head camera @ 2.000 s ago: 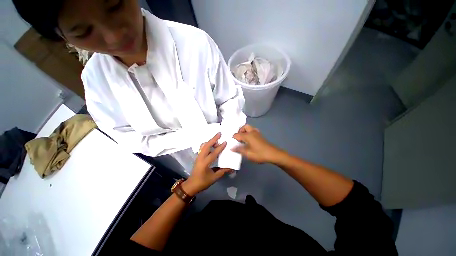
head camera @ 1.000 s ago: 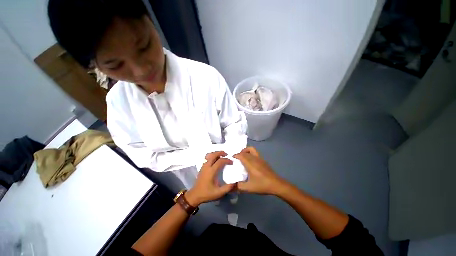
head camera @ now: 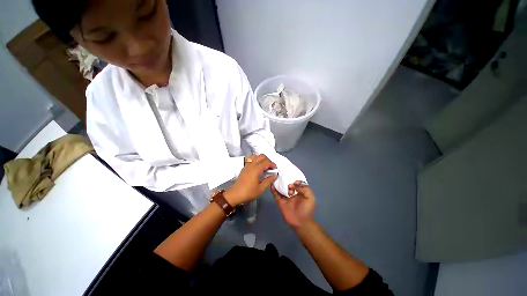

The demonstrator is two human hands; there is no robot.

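Note:
A person in front of me wears a loose white shirt (head camera: 199,124) with a long strip hanging from the neck. One sleeve reaches toward me and ends in a wide white cuff (head camera: 289,173). My left hand (head camera: 253,180), with a brown-strap watch on the wrist, pinches the cuff's near-left edge. My right hand (head camera: 297,205) is palm up under the cuff's end, its fingers curled on the lower edge. The wearer's hand inside the cuff is hidden.
A white table (head camera: 75,214) at the left holds a khaki garment (head camera: 43,165) and clear plastic (head camera: 11,274). A white bin (head camera: 289,124) with crumpled pale material stands by the wall. A brown cardboard box (head camera: 43,63) is behind the person. A doorway opens at the right.
My right hand has turned palm up and moved under the cuff's end. My left hand has moved onto the cuff's near-left edge. The cuff now points down to the right.

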